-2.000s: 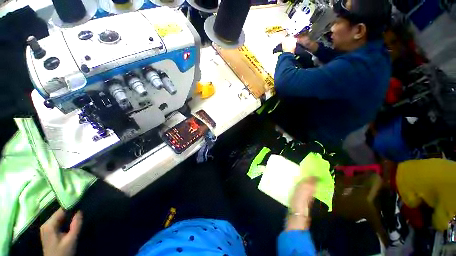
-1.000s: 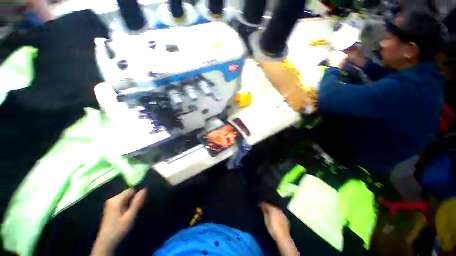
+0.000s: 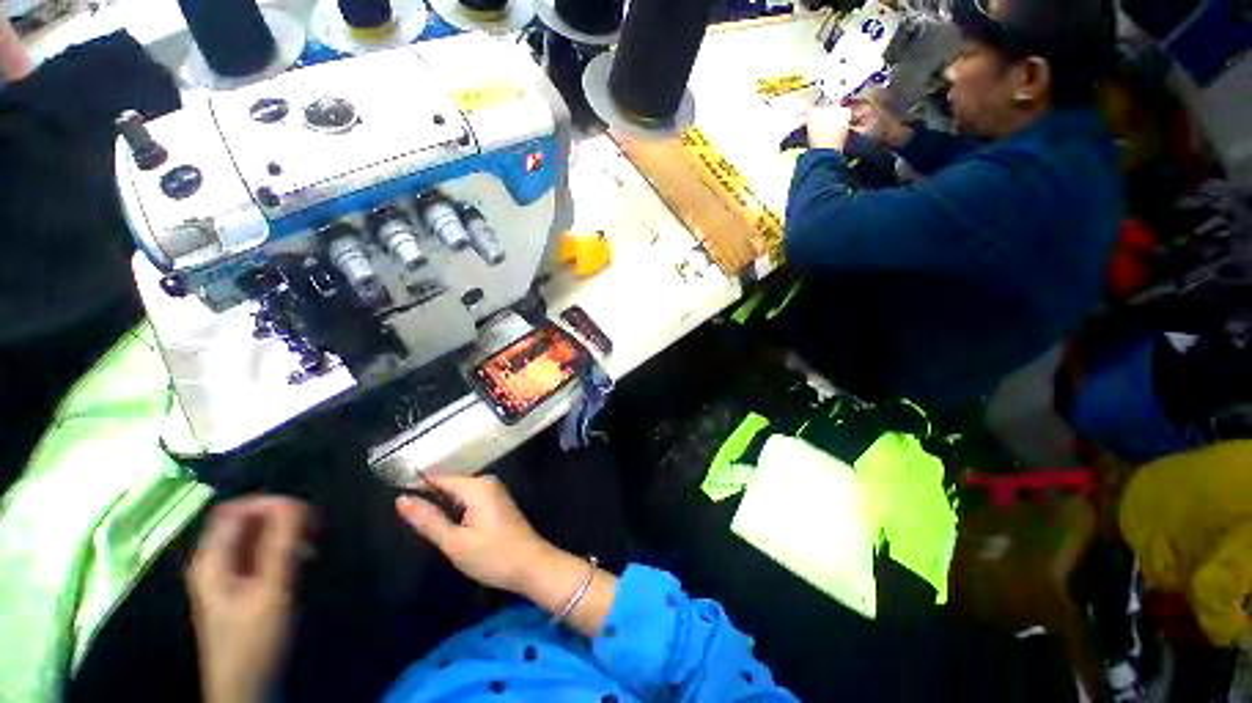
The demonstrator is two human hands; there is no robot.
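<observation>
My left hand (image 3: 247,591) is blurred over black cloth (image 3: 343,604) at the lower left, fingers curled; its grip is unclear. My right hand (image 3: 474,533) is at the table's front edge, with a small dark tool, seemingly thread snips (image 3: 437,492), between thumb and fingers. Pale green cloth (image 3: 103,549) hangs left of and below the white overlock machine (image 3: 343,151). The needle area (image 3: 295,323) is dark, and no cloth can be made out under it.
A phone (image 3: 529,371) with an orange-red screen lies by a blue-grey cloth tie (image 3: 588,409). A yellow-orange object (image 3: 586,253) is right of the machine. Neon-green and pale pieces (image 3: 810,515) lie on black cloth at right. A person in blue (image 3: 961,234) works beyond a brown board (image 3: 693,199).
My right hand has moved from the green pieces at right to the table edge near my left hand. The green cloth at left has shifted lower and left. The camera view has swung.
</observation>
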